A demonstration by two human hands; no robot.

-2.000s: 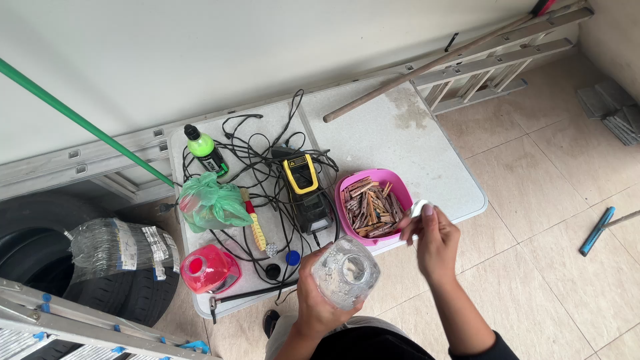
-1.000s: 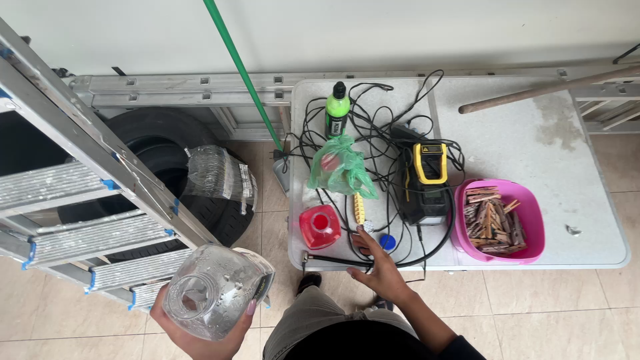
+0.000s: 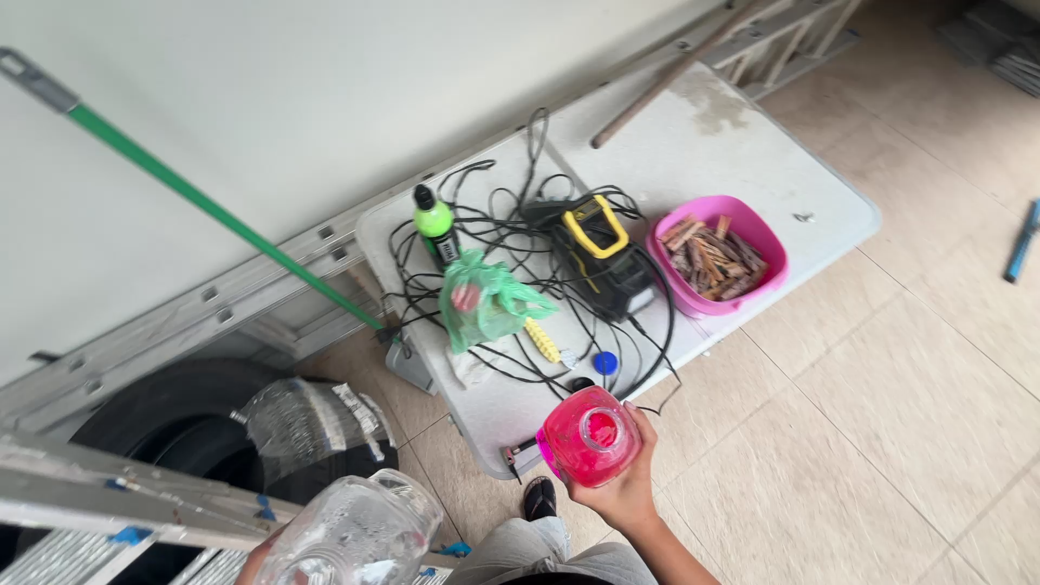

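My left hand [image 3: 264, 554], mostly hidden, holds a clear plastic bottle [image 3: 349, 524] with droplets inside at the bottom left. In my right hand [image 3: 621, 496] is an uncapped bottle of red liquid [image 3: 589, 439], over the front edge of the white folding table [image 3: 496, 447]. Just beyond it on the table lie a blue cap [image 3: 605, 362], a black cap [image 3: 582, 384] and a yellow ridged handle [image 3: 542, 340]. A green plastic bag [image 3: 487, 301] stands near a bottle of green liquid [image 3: 435, 221]. To the right is a pink tub [image 3: 764, 244] of clothespin-like wooden pieces [image 3: 711, 260].
A black and yellow corded device [image 3: 605, 264] sits among tangled black cables. A wooden pole [image 3: 674, 77] rests across the table's far side. At the left are a green-handled pole [image 3: 203, 203], tires [image 3: 162, 406], a wrapped clear bundle [image 3: 313, 422] and an aluminium ladder [image 3: 162, 500].
My right hand has taken hold of the red bottle, which stood on the table in the earlier frames, and has raised it. My left hand still holds the clear bottle. The view has turned.
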